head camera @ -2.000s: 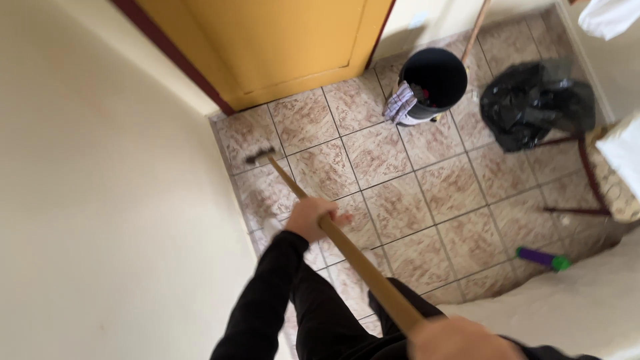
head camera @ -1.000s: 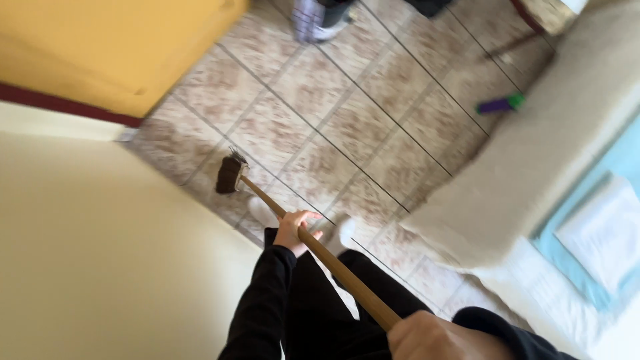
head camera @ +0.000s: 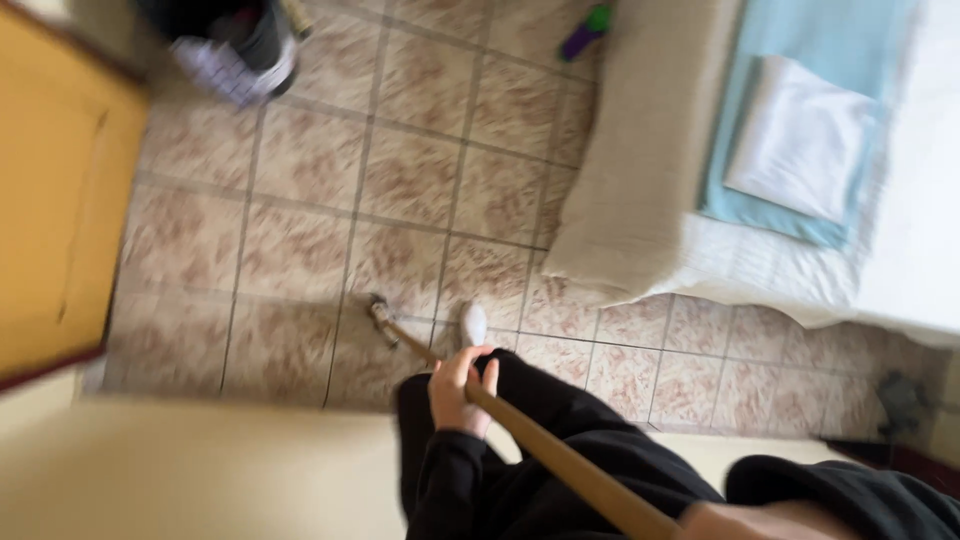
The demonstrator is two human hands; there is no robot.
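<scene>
A long wooden broom handle [head camera: 574, 465] runs from the bottom right up to a small broom head [head camera: 384, 319] on the tiled floor [head camera: 300, 232], left of my white-covered foot [head camera: 473, 324]. Around the lower part of the handle is my left hand [head camera: 459, 390], its fingers curled loosely. At the bottom edge my right hand [head camera: 757, 523] grips the upper part; the frame cuts it off and it is blurred. The bristles are small and indistinct from this angle.
A bed with a beige cover [head camera: 637, 150], a blue towel [head camera: 720, 191] and a folded white cloth [head camera: 802, 139] stands right. Upper left are a black bucket [head camera: 266, 45] with a checked cloth [head camera: 217, 71] and a yellow door [head camera: 60, 195]. A purple-green object [head camera: 585, 34] lies near the bed.
The view has turned strongly toward the bed. The broom head, earlier in the corner by the door and wall, is now close to my foot. Both hands stay on the handle.
</scene>
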